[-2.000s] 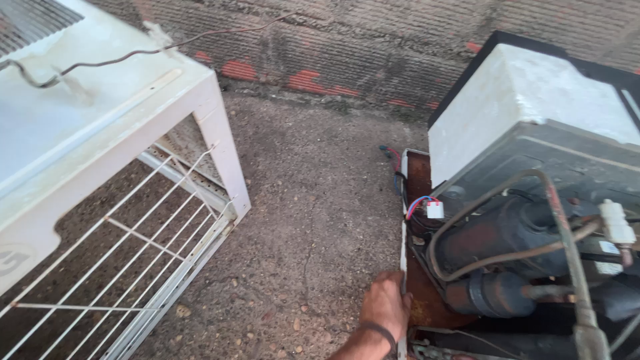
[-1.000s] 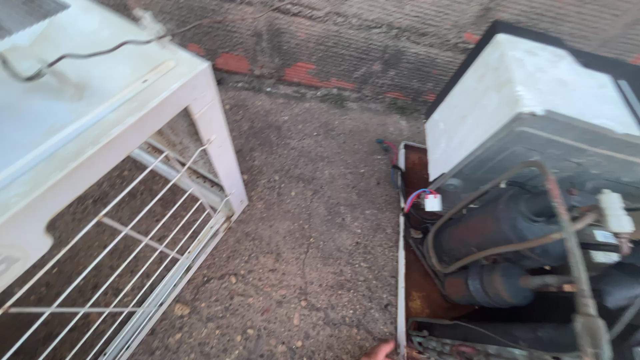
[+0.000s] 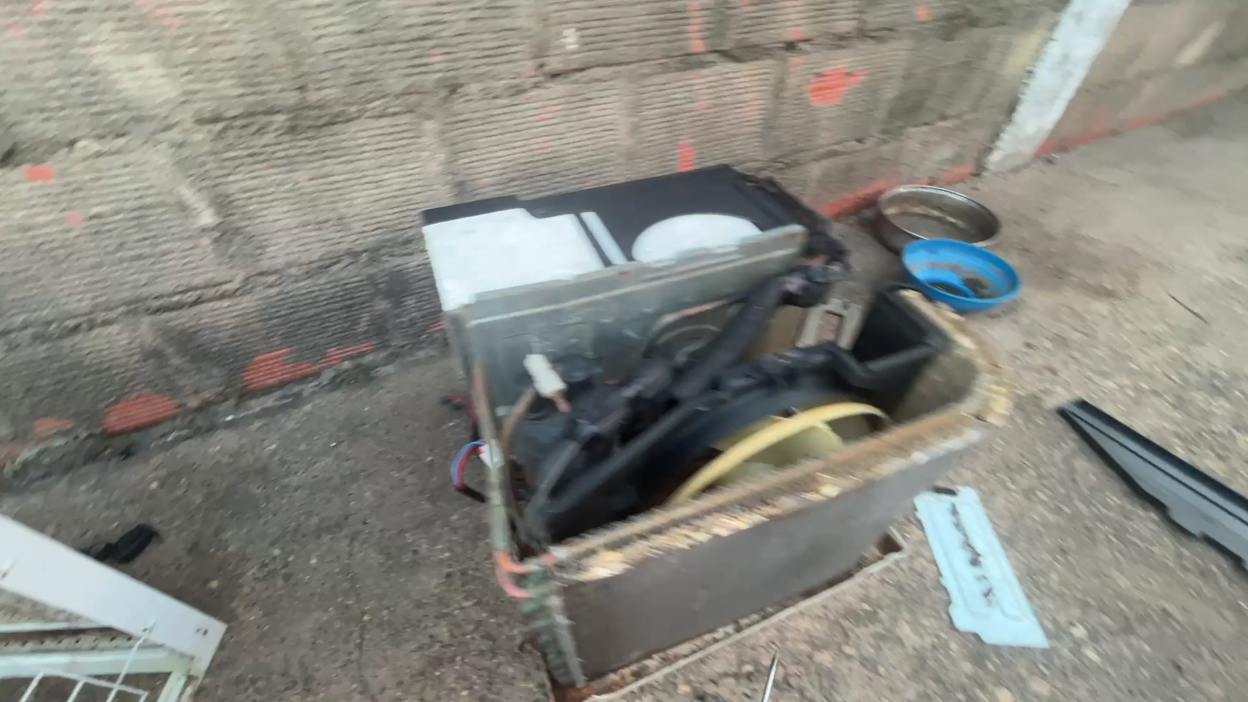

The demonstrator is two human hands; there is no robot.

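Observation:
Neither of my hands is in view. An opened air conditioner unit [image 3: 760, 546] stands on the rough concrete floor near the wall. Inside it show a pale yellow fan ring [image 3: 780, 444], dark pipes [image 3: 682, 400] and a white plastic fitting [image 3: 544, 378]. White foam [image 3: 517, 253] sits against a black panel [image 3: 648, 205] at the back. Red and blue wires [image 3: 466, 464] hang out at its left side. The tip of a thin metal thing [image 3: 771, 675] pokes in at the bottom edge; what holds it is hidden.
The corner of a white metal casing [image 3: 117, 595] is at lower left, with a small black thing [image 3: 125, 544] beside it. To the right lie a metal bowl [image 3: 936, 210], a blue bowl [image 3: 960, 273], a light blue plate [image 3: 983, 570] and a black strip [image 3: 1160, 478]. A block wall [image 3: 341, 175] runs behind.
The view has swung to the right. A hand was at the near left edge of the unit's base two seconds ago, only fingertips showed one second ago, and now none shows.

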